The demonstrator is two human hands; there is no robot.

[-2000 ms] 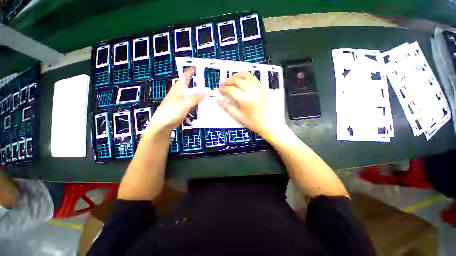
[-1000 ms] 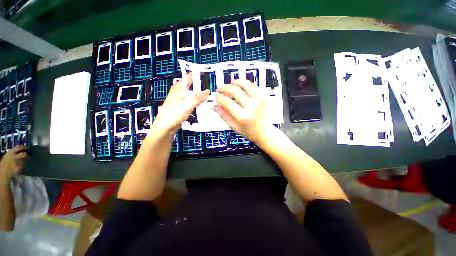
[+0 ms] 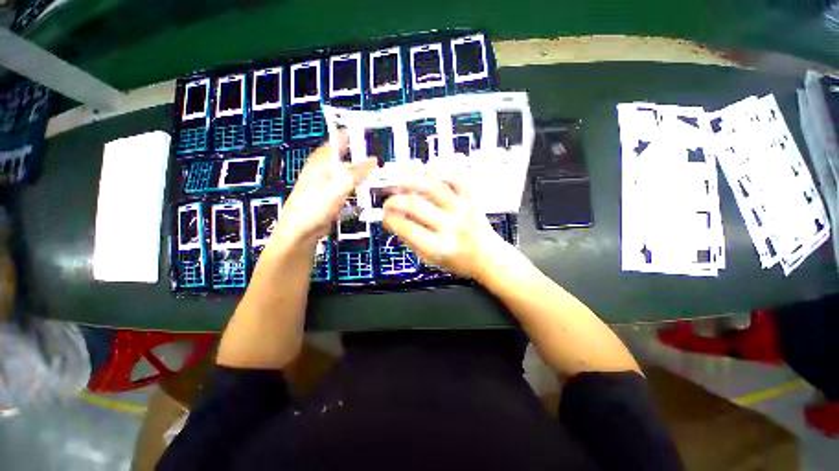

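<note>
A white adhesive sheet (image 3: 497,175) with window-shaped holes is held over the middle and right of the black housing tray (image 3: 304,288). My left hand (image 3: 317,198) grips the sheet's left edge. My right hand (image 3: 437,225) is in front of the sheet's lower part, its fingertips at a small white piece (image 3: 373,198) near the left fingers; whether this piece is free of the sheet cannot be told. Phone housings (image 3: 268,101) with teal keypads stand in rows in the tray, with white frames around the screen openings of those in plain view. The sheet and hands hide several housings.
A plain white sheet stack (image 3: 132,207) lies left of the tray. A dark phone-sized item (image 3: 563,175) lies right of it. Two piles of spent sheets (image 3: 670,198) lie further right. A red stool (image 3: 147,359) and a blurred person's sleeve (image 3: 41,368) show at lower left.
My right hand has moved down, and a small white piece now shows at its fingertips. The sheet's right side has risen slightly. The tray at the far left is no longer in its former place.
</note>
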